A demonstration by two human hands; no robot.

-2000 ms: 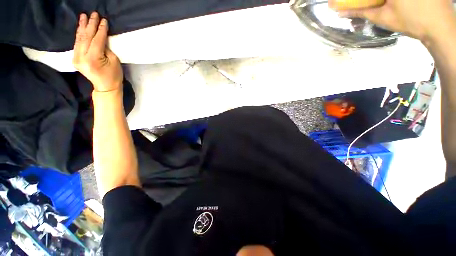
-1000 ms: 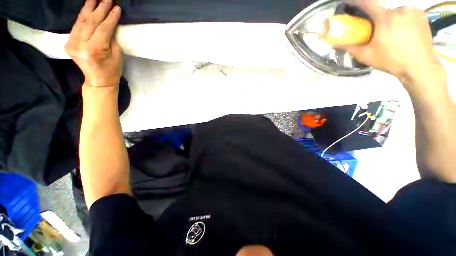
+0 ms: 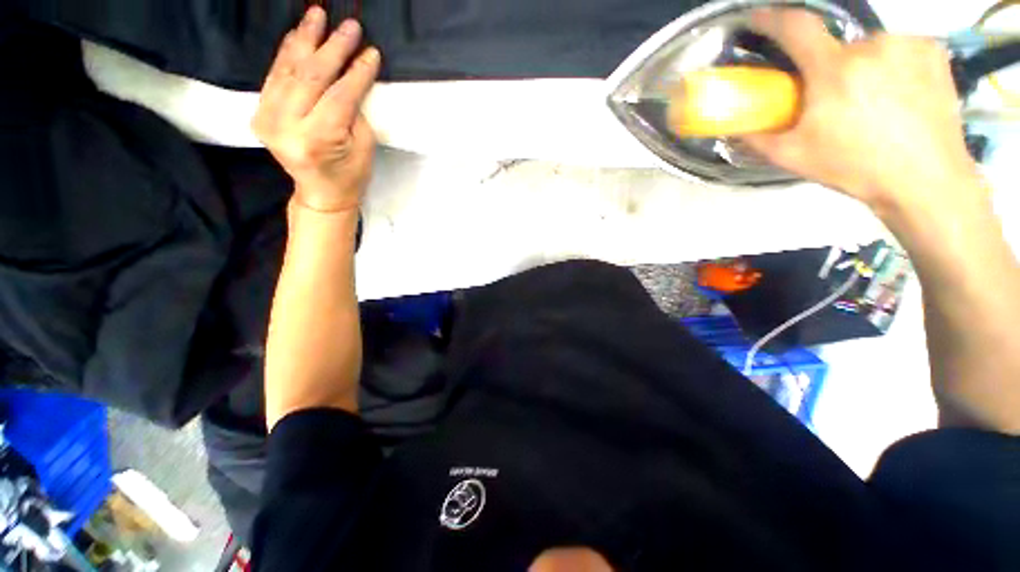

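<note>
A black garment (image 3: 492, 39) lies flat along the far side of the white padded pressing board (image 3: 481, 112) at the top of the view. My left hand (image 3: 319, 112) lies palm down with its fingertips on the garment's near edge, fingers slightly apart. My right hand (image 3: 867, 112) grips the yellow-orange handle of the shiny steam iron (image 3: 660, 98). The iron points left. Its far side is at the garment's right part and its near side is over the white board. The garment's upper part is cut off by the picture's edge.
Crumpled black cloth (image 3: 101, 223) hangs at the left. Blue crates stand at lower left (image 3: 56, 447) and below the table at right (image 3: 800, 385). A black box (image 3: 800, 307) with small items and a white cable, and an orange-red object (image 3: 729, 276), are under the table edge.
The iron has moved from the board's right end leftward, its tip now nearer the garment. My left hand is further right in the view, still on the garment's edge; the view has also shifted.
</note>
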